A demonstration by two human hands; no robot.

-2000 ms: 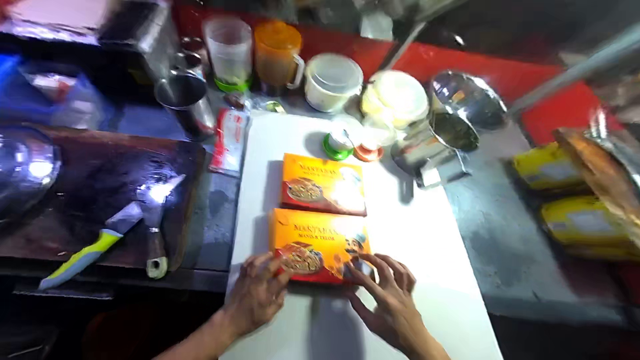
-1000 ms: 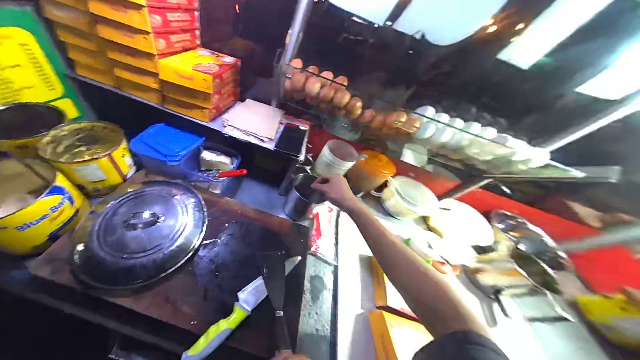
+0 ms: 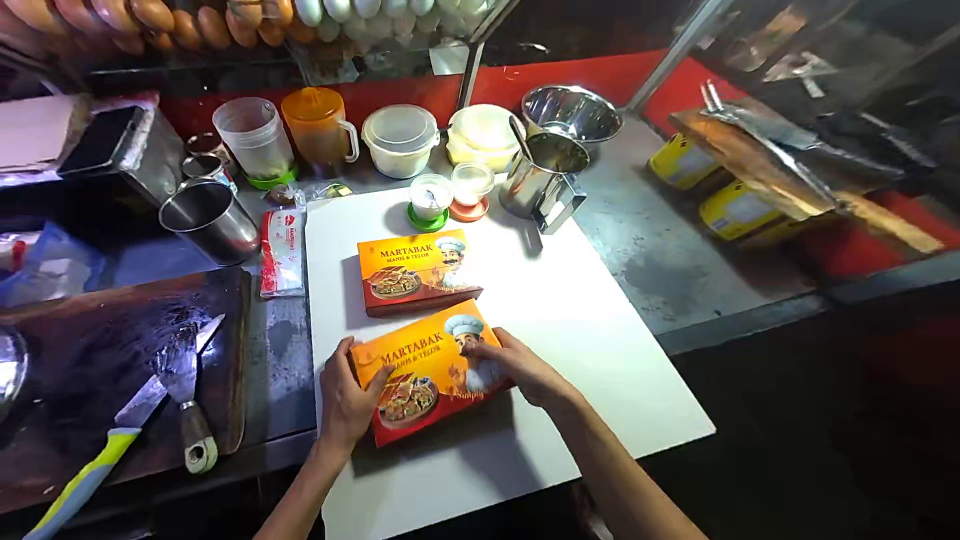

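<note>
An orange and red cardboard food box [image 3: 431,371] is held between both hands, tilted and raised a little over a white board [image 3: 577,322]. My left hand [image 3: 349,397] grips its left end, with the thumb on the lid. My right hand [image 3: 529,367] grips its right end, fingers over the lid's edge. Behind it a second box [image 3: 420,271] of the same kind lies closed on the board. Near the board's back edge stand two small tubs, one on a green lid [image 3: 428,217] and one on a red lid [image 3: 469,209]. Both palms are hidden.
At left, a dark board [image 3: 90,330] bears a knife [image 3: 90,472] and a metal scraper [image 3: 187,390]. A steel cup [image 3: 210,223], an orange pitcher [image 3: 319,127], white tubs [image 3: 400,142], a steel jug [image 3: 544,169] and a steel bowl [image 3: 571,112] line the back. Yellow cans [image 3: 739,210] stand at right.
One second ago a hand reached to the steel cup at the back left; now both hands hold the front box. The view has swung back right. The box lay flat two seconds ago and is now tilted.
</note>
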